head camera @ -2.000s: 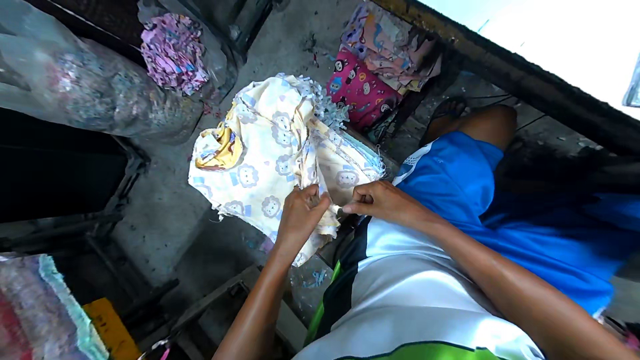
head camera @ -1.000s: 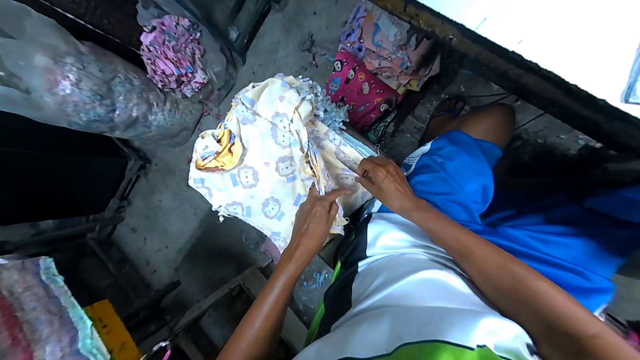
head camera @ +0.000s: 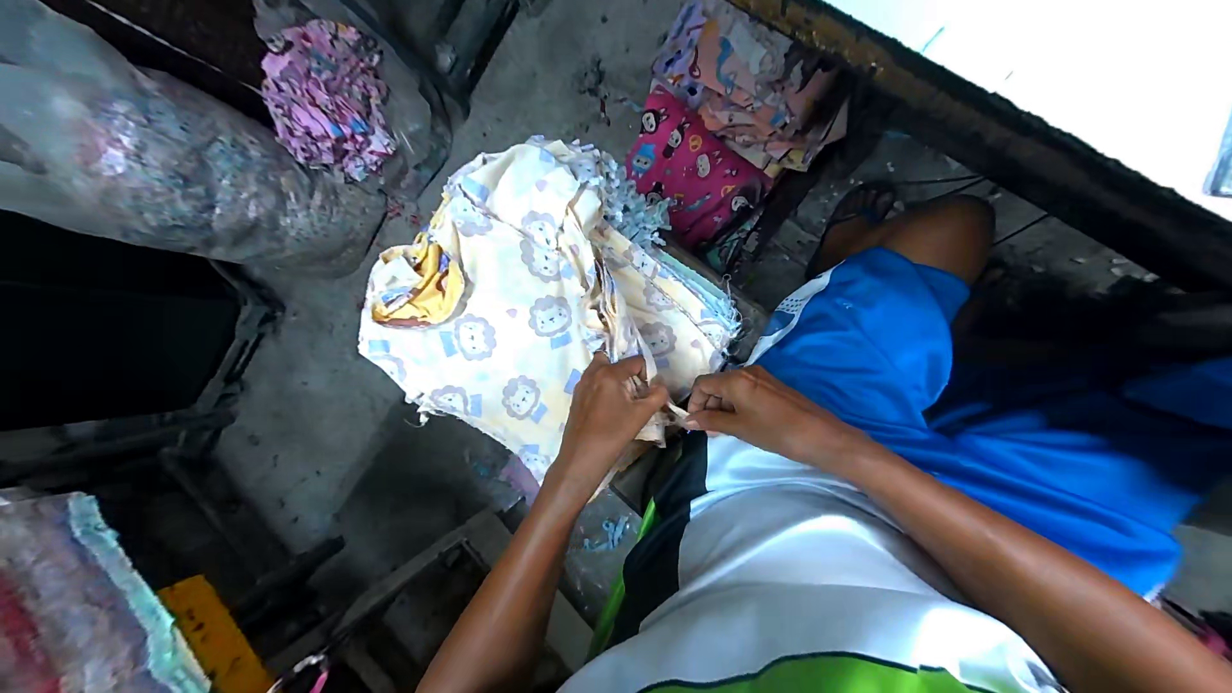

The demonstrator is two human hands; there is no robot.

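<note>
A pile of cream cotton cloth pieces (head camera: 500, 318), printed with lion faces, lies spread in front of my body. My left hand (head camera: 614, 404) rests at its near edge, fingers curled on a gathered fold. Just to its right, my right hand (head camera: 746, 406) pinches the end of a thin pale strip of cloth that stretches between the two hands. A yellow printed cloth (head camera: 423, 284) sits bunched on the pile's left part. Layered pieces with frayed bluish edges (head camera: 698, 289) lie under the right side. What supports the pile is mostly hidden.
Beyond the pile are a pink printed cloth bundle (head camera: 693, 168) and folded peach cloths (head camera: 751, 87). Pink scraps (head camera: 327, 96) and a clear plastic sack of scraps (head camera: 221, 164) lie at upper left. Dark metal frames (head camera: 241, 346) stand left, near a yellow block (head camera: 212, 630).
Since one second ago, my right hand has come down toward my body and closer to my left hand. The left fingers, one extended before, are now curled on the cloth.
</note>
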